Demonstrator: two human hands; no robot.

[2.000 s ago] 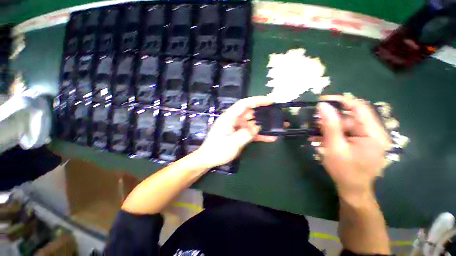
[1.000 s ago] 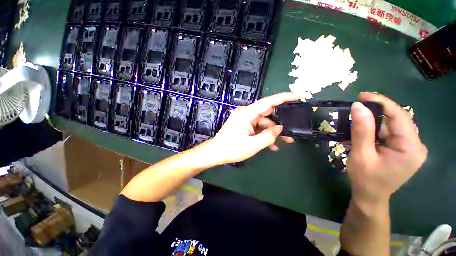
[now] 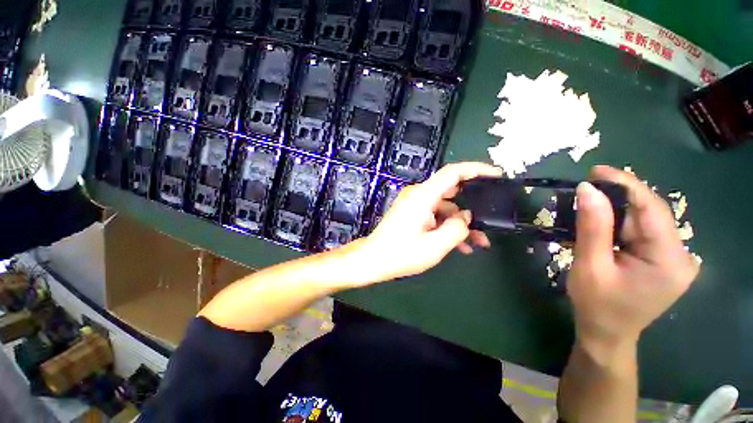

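Observation:
A narrow black plastic housing (image 3: 494,206) with a rectangular window is held level above the bench between both hands. My left hand (image 3: 421,221) grips its left end with thumb and fingers. My right hand (image 3: 625,256) grips its right end, the thumb lying on top. Whether a pad is under the thumb is hidden. A large glossy black blister tray (image 3: 285,140) with rows of pockets holding housings lies left of my hands. A pile of white liner scraps (image 3: 542,120) lies beyond the housing. A looser mixed pile of pads (image 3: 561,258) lies under and around my right hand, partly hidden.
A dark display slab (image 3: 725,107) stands at the upper right. A white desk fan (image 3: 58,140) is at the left edge, and another white object (image 3: 717,406) at the lower right corner. A cardboard box (image 3: 153,268) is below the bench. White tape (image 3: 611,33) with red lettering edges the mat.
Both hands have shifted a little right in view with the housing between them since the earliest frame. The view itself has shifted too. The grip on the housing looks the same.

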